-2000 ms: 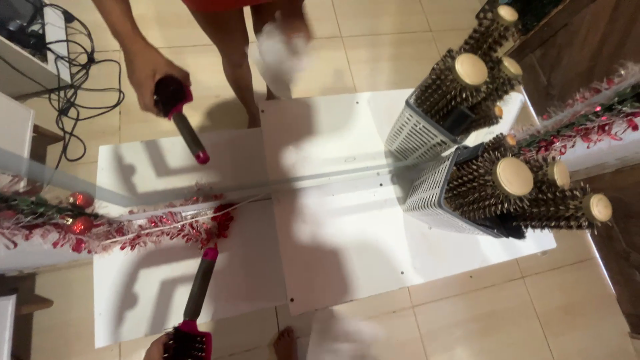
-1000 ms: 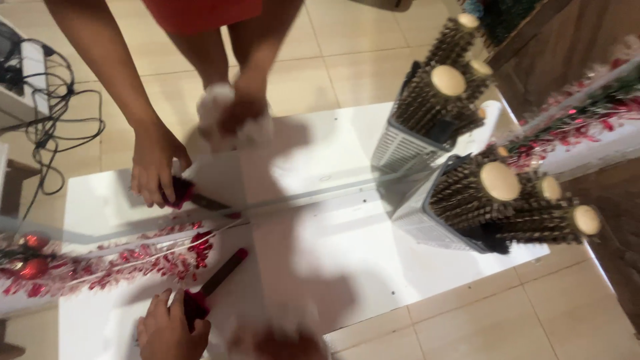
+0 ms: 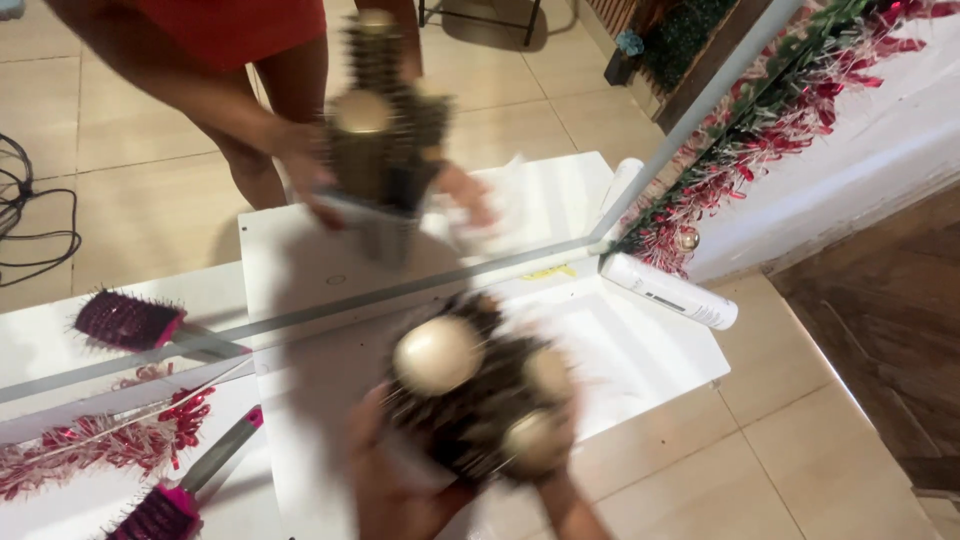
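Note:
Several round hair brushes (image 3: 480, 397) with pale rounded ends stand bunched at the lower middle, blurred. My left hand (image 3: 394, 469) grips their holder from the left; the bunch mostly hides the holder. My right hand (image 3: 566, 480) is at the right side of the bunch, partly hidden, and its grip is unclear. The mirror shows the grey holder (image 3: 375, 217) raised in the reflected left hand, with something white near the reflected right hand. A pink and grey vented hairbrush (image 3: 217, 454) lies at the lower left, away from both hands.
A large mirror with a grey edge (image 3: 420, 289) rises behind the white shelf (image 3: 315, 450). A white cylindrical container (image 3: 671, 292) lies by the mirror at the right. Tinsel garlands (image 3: 780, 127) hang at right and lower left (image 3: 112, 450). Tiled floor (image 3: 690, 450) shows beyond the shelf.
My left hand has let go of the vented hairbrush and moved right to the holder of round brushes. The holder has left its place on the shelf. The view has shifted right.

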